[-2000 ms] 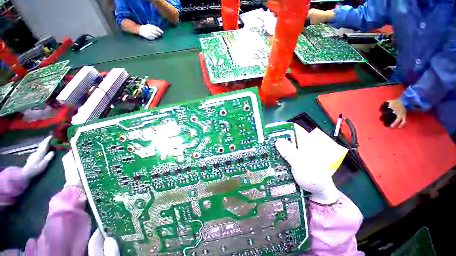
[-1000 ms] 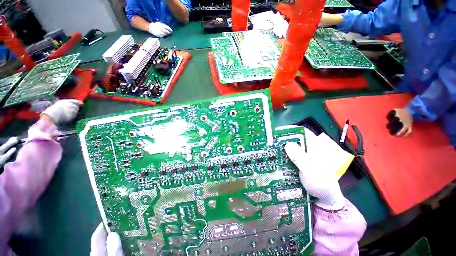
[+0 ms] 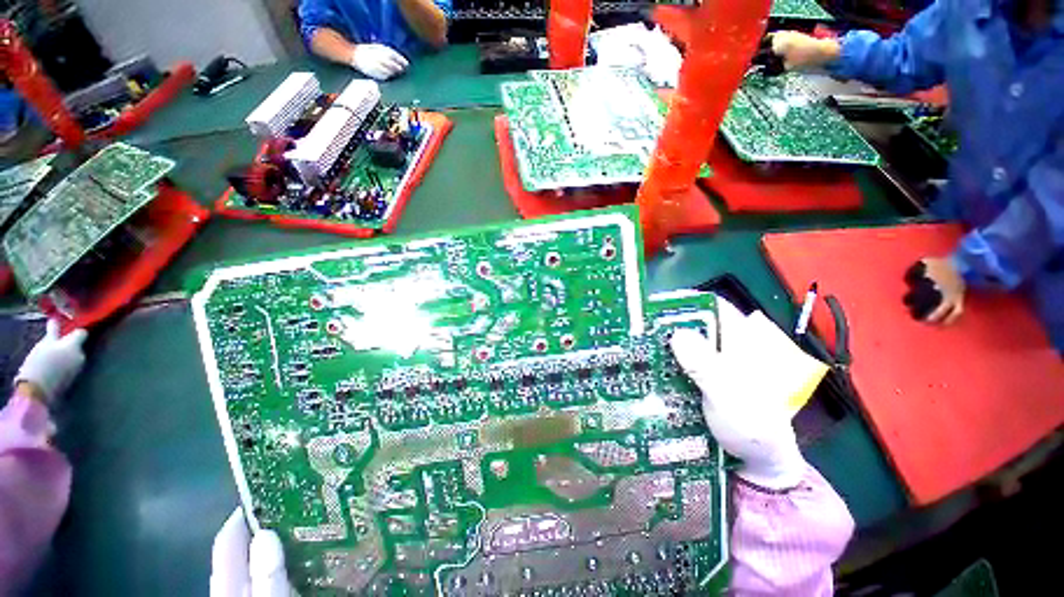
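Observation:
A large green power circuit board (image 3: 467, 408) is held up in front of me, its flat solder side with silvery tinned areas facing me. Light glares off its upper part. My right hand (image 3: 741, 402), in a white glove, grips the board's right edge with the thumb on its face. My left hand (image 3: 247, 562), also white-gloved, holds the lower left edge and is cut off by the bottom of the picture. The fingers behind the board and its underside are hidden.
A component-side board (image 3: 338, 157) lies on a red mat beyond. More boards (image 3: 583, 123) sit at the back and left (image 3: 88, 222). A red post (image 3: 700, 117) stands behind mine. At right are a black tray, pliers (image 3: 838, 332) and a red mat (image 3: 922, 362). Co-workers' gloved hand (image 3: 53, 359) and blue sleeves (image 3: 1015, 175) show.
The held board sits slightly further right in the picture, still in both hands. The pink-sleeved co-worker's arm at left has drawn back, and the component-side board is now fully visible.

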